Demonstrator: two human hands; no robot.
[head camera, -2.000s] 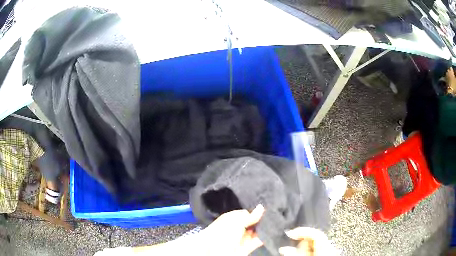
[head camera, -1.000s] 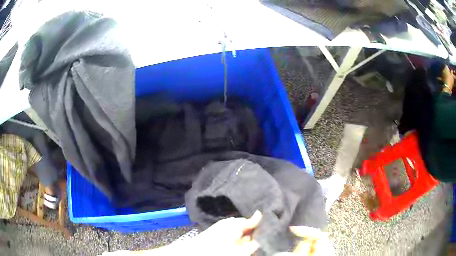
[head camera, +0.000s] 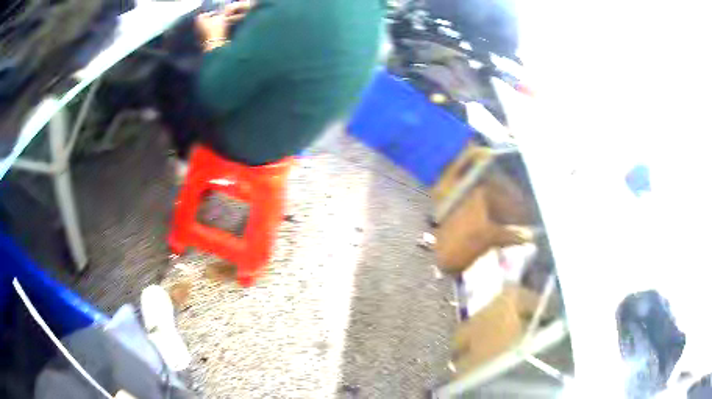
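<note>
The grey garment (head camera: 74, 362) lies at the bottom left corner, partly cut off and blurred. A thin pale strand or rod (head camera: 47, 331) curves across it; I cannot tell which it is. A small skin-toned patch at the bottom edge looks like part of my right hand (head camera: 123, 395), almost wholly cut off; its grip is hidden. My left hand is out of the picture.
The blue bin (head camera: 47, 288) is at the left edge. A red stool (head camera: 226, 214) stands ahead, with a person in green (head camera: 293, 82) on it. Another blue bin (head camera: 414, 128), brown cartons (head camera: 468, 234) and a white table (head camera: 617, 234) with a dark item are at right.
The view has swung right. The garment and open bin have shifted to the bottom left, my hands have almost left the picture, and the stool and person now show near the middle.
</note>
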